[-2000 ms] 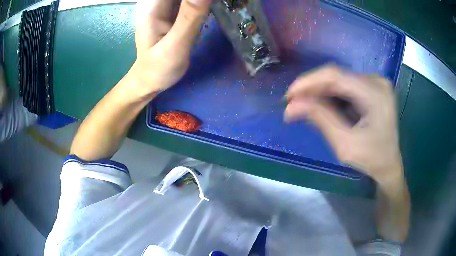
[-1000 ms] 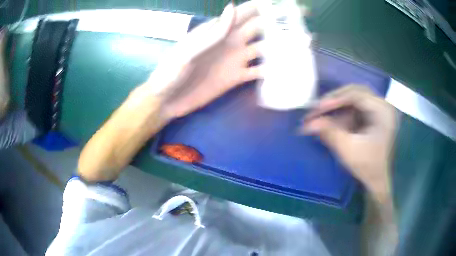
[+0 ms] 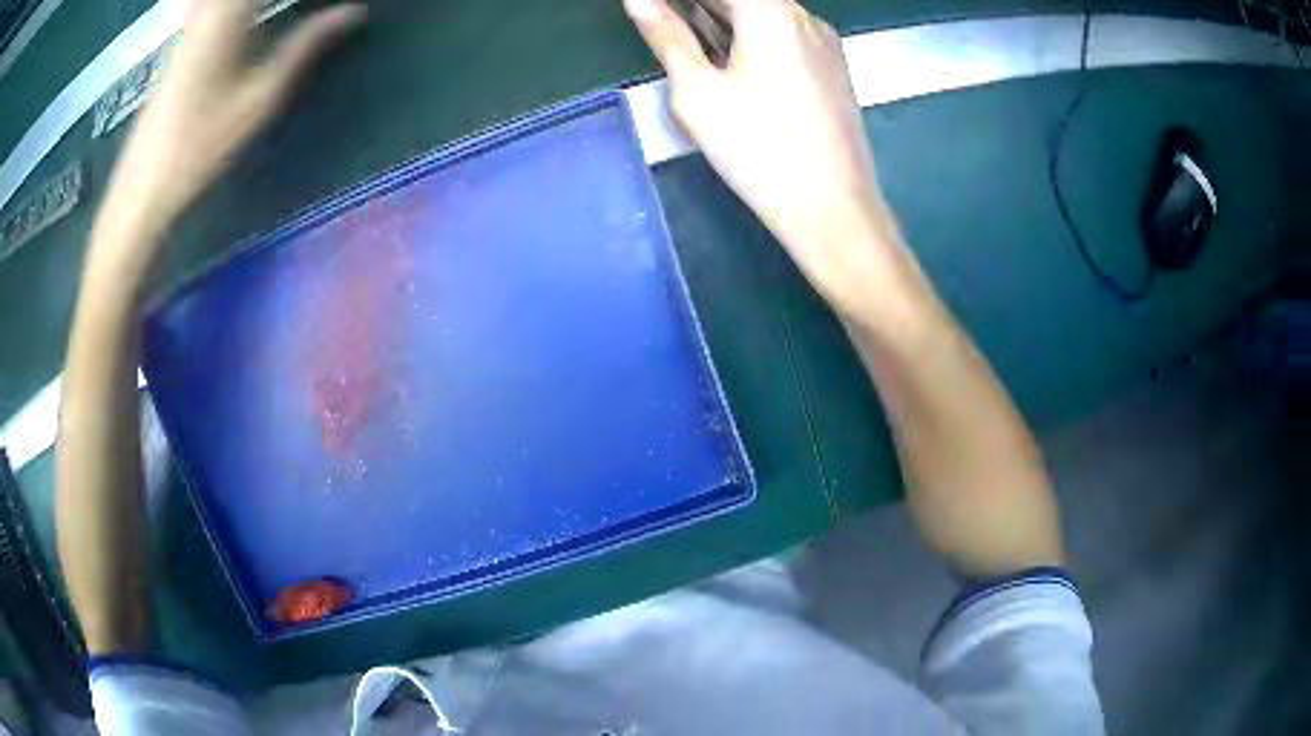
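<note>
The blue work tray lies in front of me. Reddish wire specks are spread over its left half, and a compact orange-red scrap heap sits in its near-left corner. My left hand is beyond the tray's far-left side, thumb held apart; its other fingertips are cut off by the top edge. My right hand is beyond the tray's far-right corner, also cut off at the top. A thin dark thing, likely the tweezers, shows between its fingers. No strip shows in either hand.
Pale perforated-looking strips lie at the far left. A white band crosses the green bench. A black computer mouse with its cable is at the right. Part of a dark ribbed stack shows at the left edge.
The view has turned, bringing the mouse into sight. The strip seen in my left hand, bright with glare, is out of view. Both hands have moved away from over the tray towards the far side.
</note>
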